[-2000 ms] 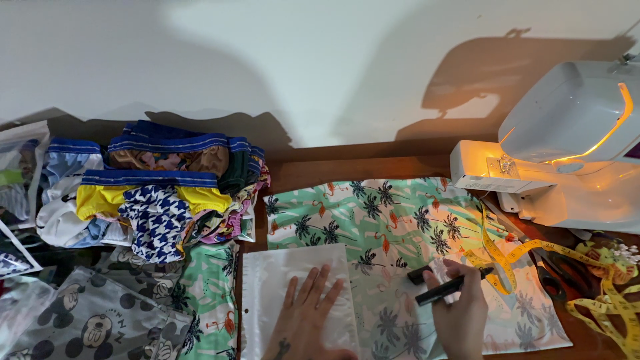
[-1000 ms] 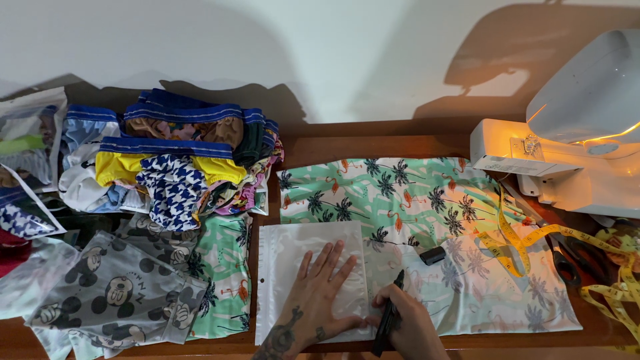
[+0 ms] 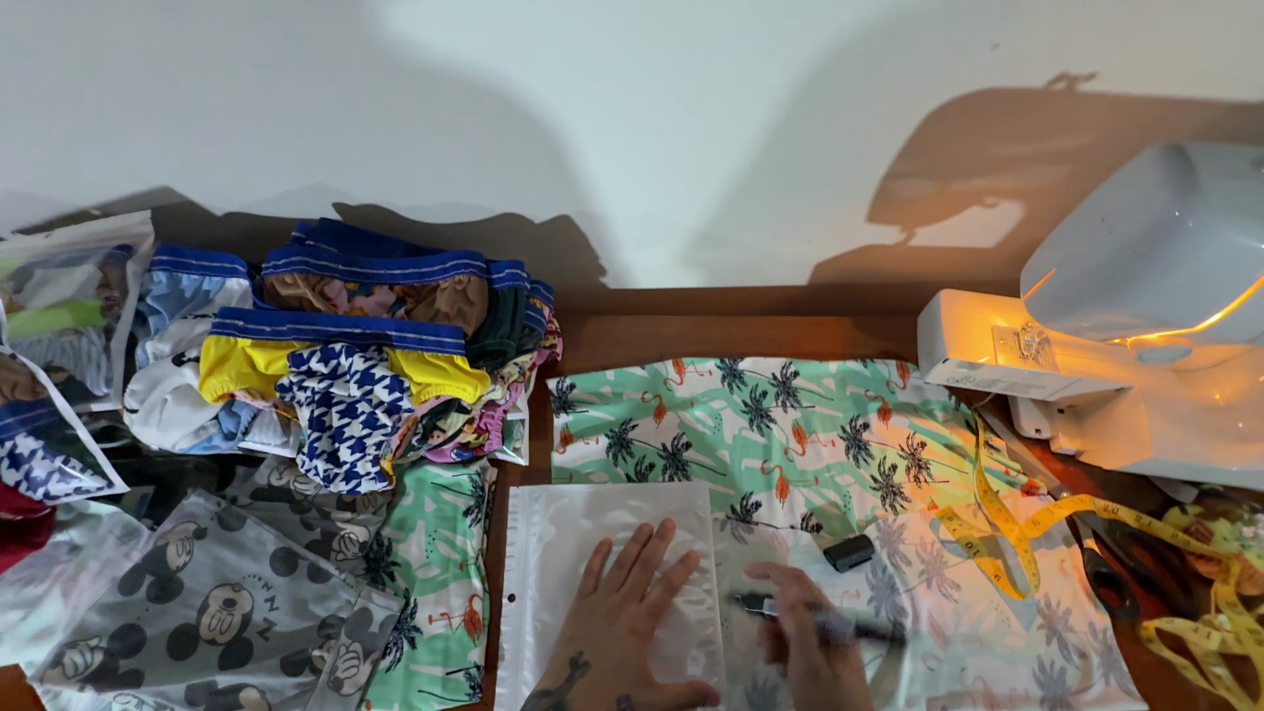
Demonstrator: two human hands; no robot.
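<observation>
My left hand (image 3: 632,612) lies flat with spread fingers on a translucent white plastic bag (image 3: 538,563), pressing it on the table. Just right of the bag, my right hand (image 3: 810,632) holds a black marker (image 3: 839,624), somewhat blurred, with its uncapped tip pointing left toward the bag. The black marker cap (image 3: 848,553) lies above that hand on flamingo and palm print fabric (image 3: 721,415).
Printed underwear with blue waistbands (image 3: 365,336) is piled at left, beside filled clear bags (image 3: 74,306) and grey cartoon-print pieces (image 3: 217,612). A sewing machine (image 3: 1136,375), a yellow tape measure (image 3: 1086,509) and black-handled scissors (image 3: 1106,583) are at right.
The marker was upright near the bag's right edge one second ago; now it lies lower and more level, farther right of the bag. My left hand stays spread on the bag.
</observation>
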